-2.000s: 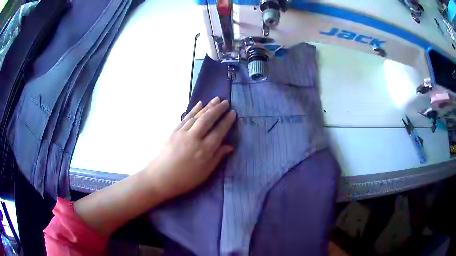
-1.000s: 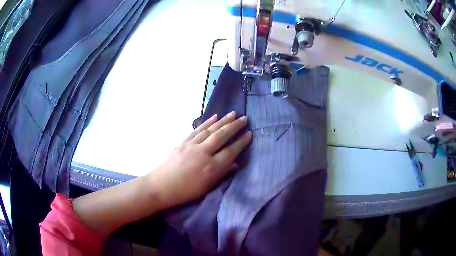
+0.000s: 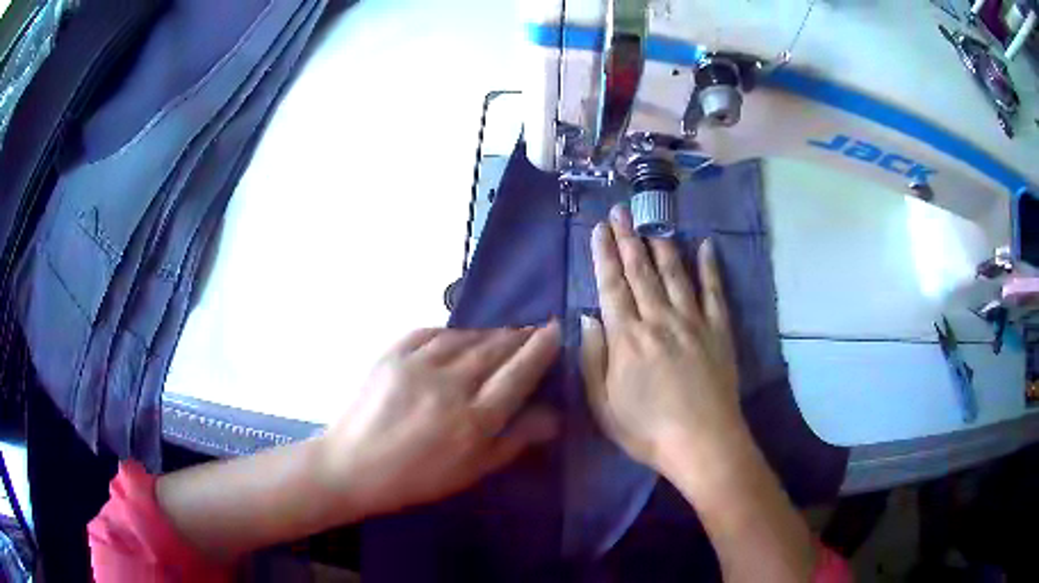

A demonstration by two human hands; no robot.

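A dark purple-navy garment panel (image 3: 501, 262) lies on the white bed of the sewing machine, its far end under the presser foot (image 3: 569, 196). A seam runs down from the foot between the darker left part and the greyer right part. My left hand (image 3: 456, 399) lies on the cloth left of the seam, slightly blurred, palm down. My right hand (image 3: 667, 342) lies flat on the greyer part with fingers spread, fingertips just below the ribbed tension dial (image 3: 653, 208). Neither hand grips anything. The cloth's near end hangs over the table edge.
Stacked cut pieces (image 3: 108, 251) lie at the left. Blue-handled thread snips (image 3: 957, 370) lie at the right. The machine head with "JACK" lettering (image 3: 873, 157) spans the back right. A grey measuring tape strip (image 3: 239, 429) runs along the front edge.
My right hand has come into view and rests on the cloth. My left hand has moved down, nearer me. The machine and bed appear shifted right in the picture compared with the oldest frame.
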